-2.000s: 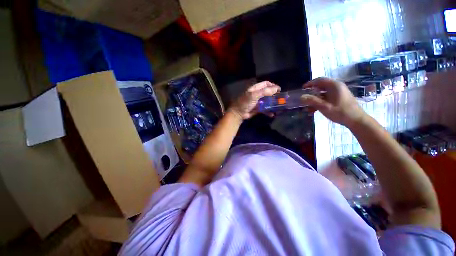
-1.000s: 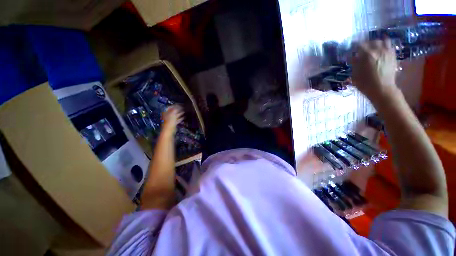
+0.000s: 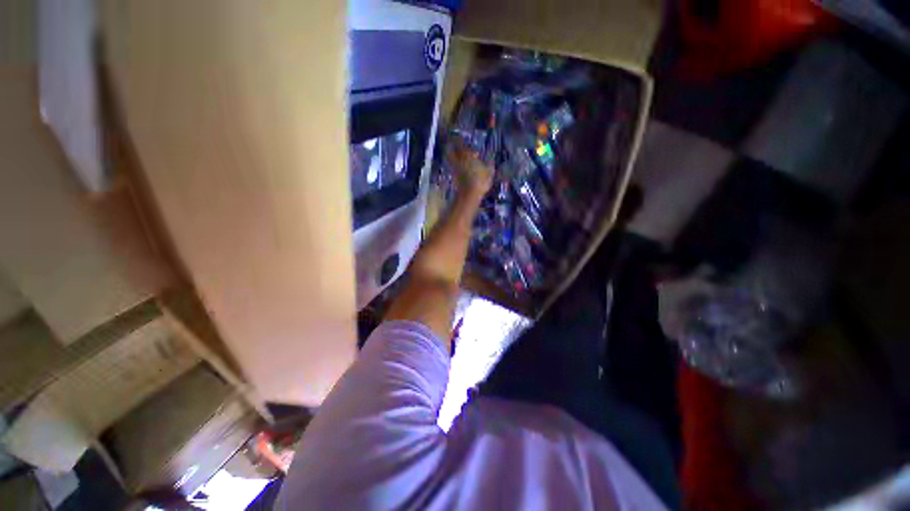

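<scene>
A small open carton [image 3: 647,120] stands low in front of me, full of loose shiny clear-and-dark packaged items [image 3: 524,200] with small orange, green and blue marks. My left hand [image 3: 471,168] reaches down into its left side, among the items. The hand is small and blurred, and I cannot tell whether its fingers hold anything. My right hand is out of the picture.
A printed appliance carton [image 3: 399,150] stands against the small carton's left side. A large brown carton [image 3: 229,200] is further left, with more open cartons [image 3: 150,389] below. Crumpled clear plastic [image 3: 733,329] lies at the right, over the checkered floor [image 3: 688,180].
The view has swung left to the cartons, and the white table and my right hand have left the picture. My left hand has gone from the held packaged item to inside the small carton.
</scene>
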